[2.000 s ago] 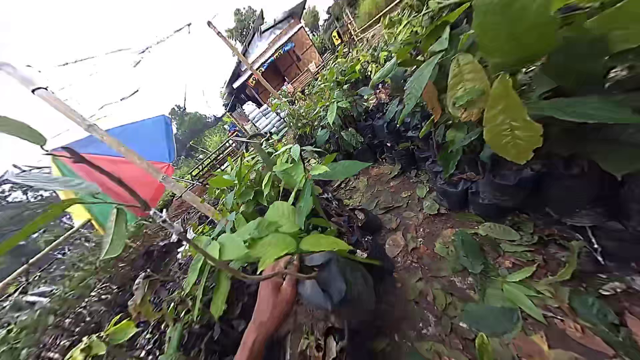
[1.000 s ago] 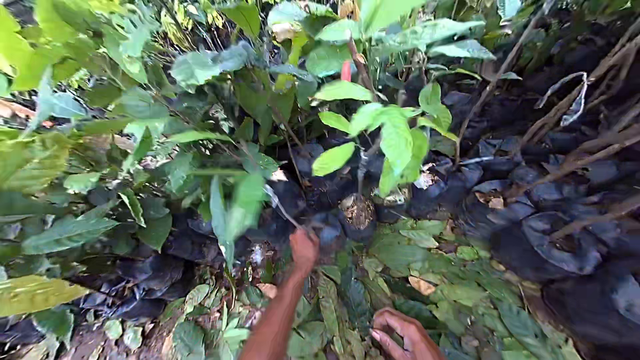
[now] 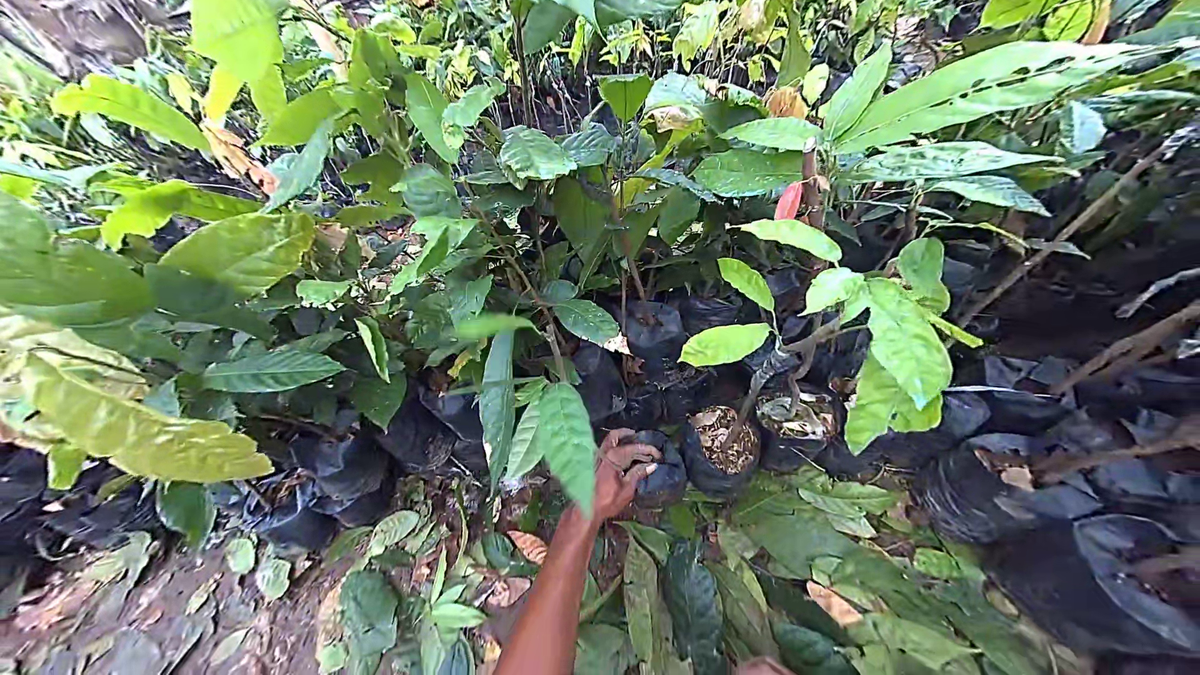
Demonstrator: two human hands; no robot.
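My left hand (image 3: pixel 621 476) grips the upper left side of a small black plastic nursery bag (image 3: pixel 662 478), its fingers over the rim. The bag stands upright on the ground at the front of a row of bagged seedlings. Just right of it, touching or nearly so, is another black bag (image 3: pixel 720 455) with brown litter on top and a seedling stem (image 3: pixel 755 389) leaning up to the right. Long green leaves (image 3: pixel 565 441) hang over my left wrist. Only a sliver of my right hand (image 3: pixel 763 667) shows at the bottom edge; its fingers are hidden.
More black nursery bags (image 3: pixel 347 473) line the left, and larger ones (image 3: pixel 1078 562) lie at the right. Dense leafy seedlings (image 3: pixel 534 155) rise behind. Fallen leaves (image 3: pixel 694 600) cover the ground in front, with bare soil (image 3: pixel 169 609) at lower left. Thin branches (image 3: pixel 1069 230) slant across the right.
The view has swung far from the path and hut. My left hand, earlier at a bagged seedling near the path, is now at the row. My right hand has dropped almost out of view.
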